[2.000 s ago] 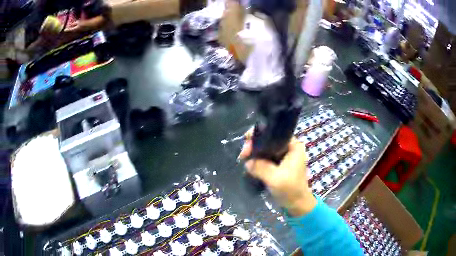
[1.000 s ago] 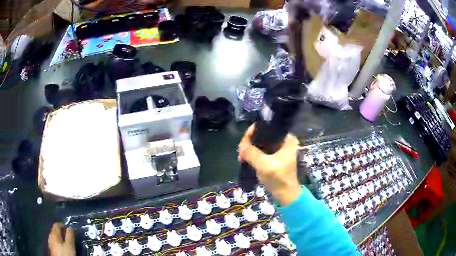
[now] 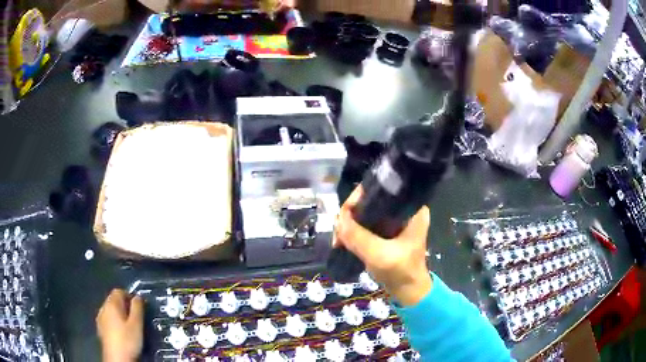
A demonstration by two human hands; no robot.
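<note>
My right hand [image 3: 386, 247] is closed around the thick black electric screwdriver [image 3: 400, 180], which hangs from above and tilts, its lower end down by the screw feeder's right side. The white-grey screw feeder [image 3: 289, 184] stands in front of me with its metal pick-up mechanism facing me. The main clear tray [image 3: 152, 288] lies at the bottom, with rows of white caps [image 3: 258, 297] and yellow and red lead wires. My left hand [image 3: 120, 325] is at the tray's left edge, partly cut off by the frame's bottom; whether it grips the edge is unclear.
A brown carton filled with white [image 3: 230, 191] stands left of the feeder. Filled trays lie at far left [image 3: 15, 297] and at right [image 3: 542, 261]. Black housings [image 3: 191, 99] lie behind. A pink-purple bottle [image 3: 572, 168] and a red-handled tool [image 3: 603, 237] are at right.
The view has swung left, so the bench things appear further right. My left hand has come into view by the main tray. My right hand still holds the screwdriver, now tilted beside the feeder.
</note>
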